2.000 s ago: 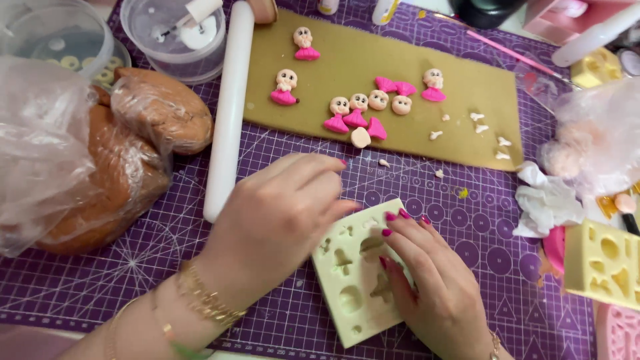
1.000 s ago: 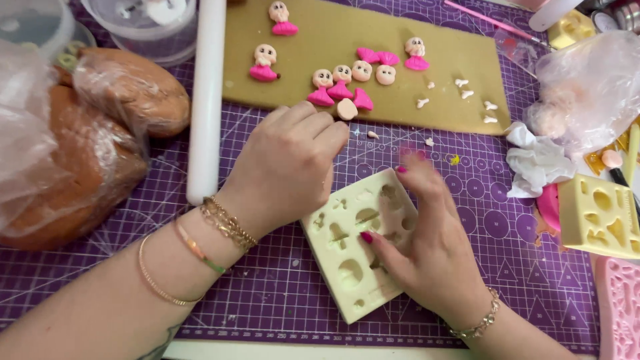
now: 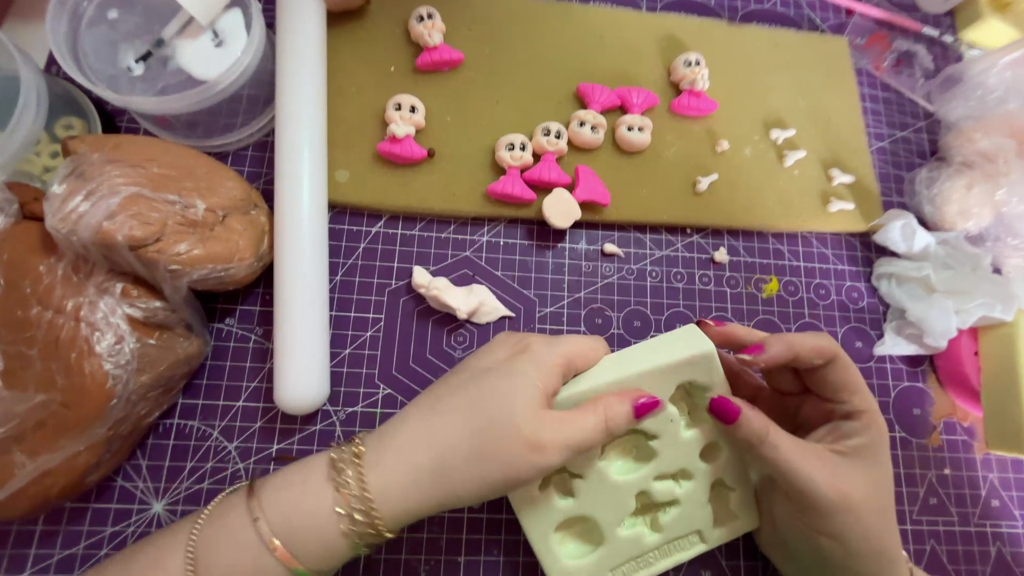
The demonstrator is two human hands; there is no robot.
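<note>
A pale green silicone mold (image 3: 632,480) with shaped cavities is held between both my hands, tilted up off the mat. My left hand (image 3: 528,400) grips its upper left side, thumb on the face. My right hand (image 3: 808,440) holds its upper right edge, thumb near a cavity. An irregular piece of pale clay (image 3: 460,296) lies on the purple cutting mat (image 3: 360,336) beyond my left hand. Farther back, small doll figures with pink skirts (image 3: 512,188) rest on an olive board (image 3: 512,48), with tiny pale clay arms (image 3: 840,176) at its right.
A white rolling pin (image 3: 302,208) lies left of the board. Beyond it are plastic-wrapped brown clay (image 3: 160,212) and a clear plastic tub (image 3: 160,64). Crumpled white tissue (image 3: 912,280) and a yellowish mold (image 3: 1004,400) sit at the right.
The mold has been lifted and tilted from the mat, and my left hand has moved onto it. The pale clay piece now shows on the mat. The view has shifted closer.
</note>
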